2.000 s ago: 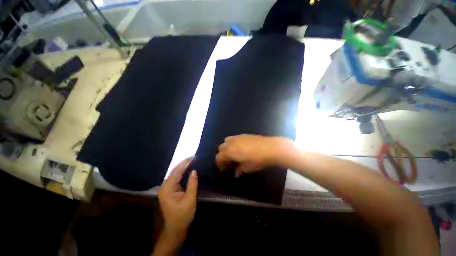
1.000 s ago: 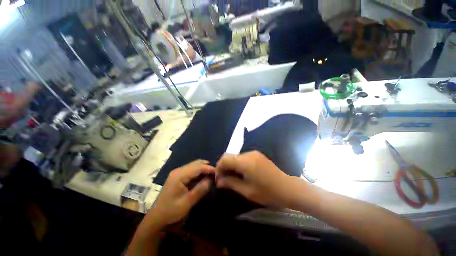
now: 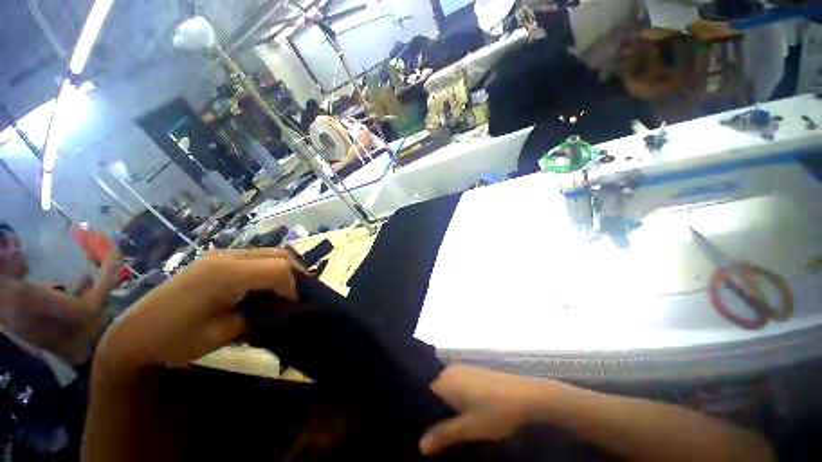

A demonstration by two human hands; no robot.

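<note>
My left hand (image 3: 207, 293) is raised at the left and grips one end of a black cloth panel (image 3: 347, 347). The panel runs slantwise down to my right hand (image 3: 482, 406), which holds it low in front of me, off the table's front edge. Its lower part merges with the dark area over my lap. The other black panel (image 3: 410, 257) lies flat at the left of the white table (image 3: 505, 280). The sewing machine's white head (image 3: 703, 171) stands at the right with its lamp lit.
Scissors (image 3: 750, 296) with red and orange-yellow handles lie on the machine bed. A green ring (image 3: 568, 155) circles a post on the head. A grey stand pole (image 3: 270, 117) rises behind. A person (image 3: 54, 307) is at the far left. Dark cloth (image 3: 554, 95) lies beyond the table.
Both hands have lifted the front panel off the table and drawn it left and toward me. My left hand has risen leftward; my right has moved lower. The view has tilted up.
</note>
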